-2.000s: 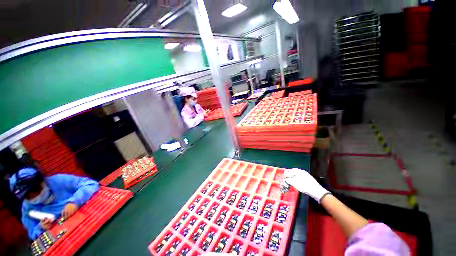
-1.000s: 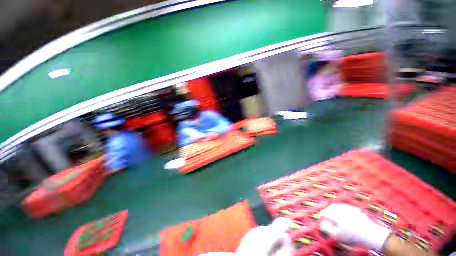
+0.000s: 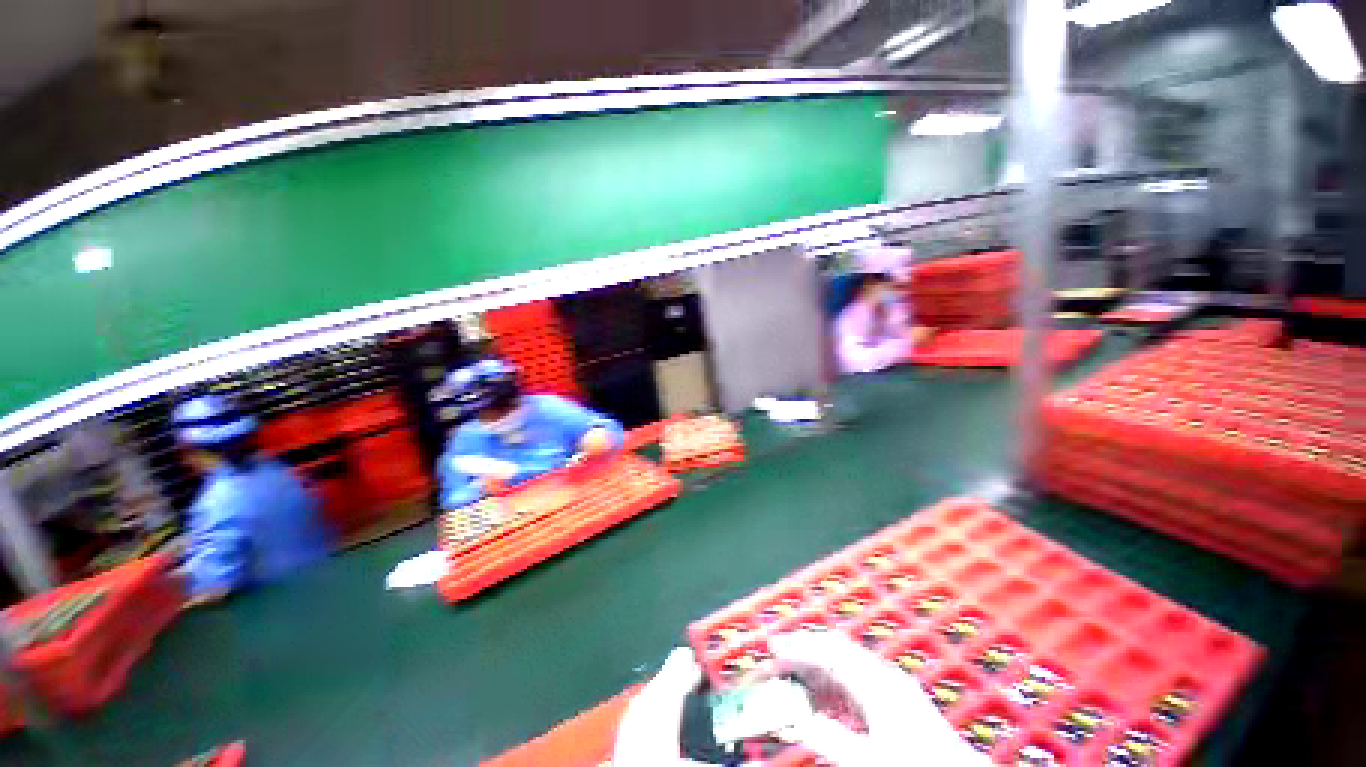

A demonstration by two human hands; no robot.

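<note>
My left hand point(image 3: 659, 722), in a white glove, is at the bottom centre, partly cut off by the lower edge. My right hand point(image 3: 876, 697), also white-gloved, is close beside it on the right. A small green circuit board point(image 3: 737, 716) is between the two hands, held at the fingers; a dark piece shows beside it, too blurred to name. The red compartment tray point(image 3: 1101, 587) lies behind and right of my hands. Many near and left pockets hold boards; the pockets along its far right side are empty. My right hand hides part of its near left area.
A flat red sheet point(image 3: 566, 734) shows left of my left hand. A metal post point(image 3: 1037, 255) rises behind the tray. A tray stack point(image 3: 1198, 487) stands at the right. Across the green bench point(image 3: 839, 502), people in blue and pink smocks are at other red trays point(image 3: 577, 525).
My hands have come together around the green board; my right hand has moved left from over the tray's pockets. The view has swung left since the oldest frame, then slightly back right.
</note>
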